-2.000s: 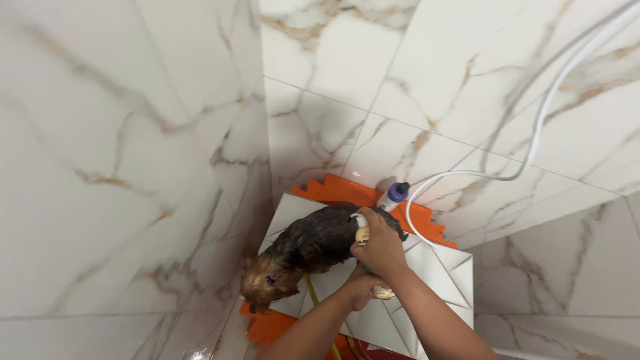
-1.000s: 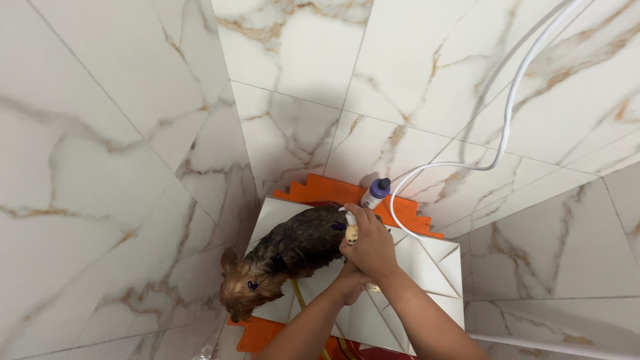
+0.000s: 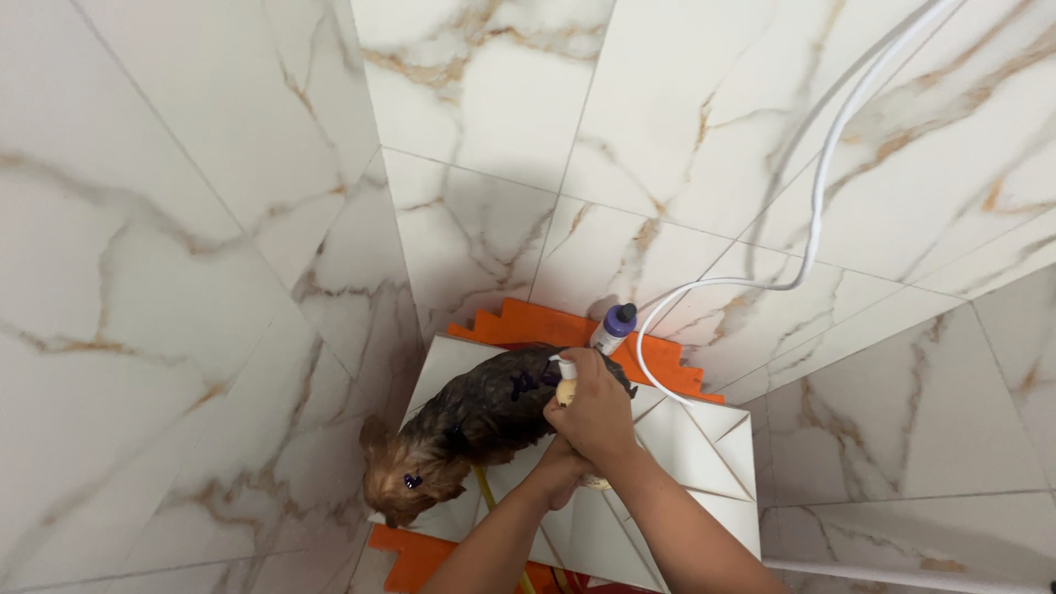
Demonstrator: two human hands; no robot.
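Observation:
A small wet dog [image 3: 487, 404] with dark back fur and a tan head stands on a white tiled surface [image 3: 701, 454], its head toward the lower left. Dark purple liquid lies on its back and head. My right hand [image 3: 596, 404] is closed around a pale yellow bottle [image 3: 567, 391] with a white nozzle, held over the dog's hindquarters. Just below, my left hand [image 3: 561, 470] is against the bottle's lower part, partly hidden by the right wrist. Behind the dog stands a purple-and-white bottle [image 3: 614, 330] with a black cap.
Orange jagged-edged mats [image 3: 544, 324] show behind and in front of the tiled surface. A white hose [image 3: 817, 206] hangs along the marbled tile wall [image 3: 676, 124] and reaches the surface behind my hands. A yellow strap or cord [image 3: 485, 488] runs below the dog.
Purple liquid now shows on the dog's back, where it was not plain two seconds ago. The dog's head has swung a little. Both hands stay at the yellow bottle.

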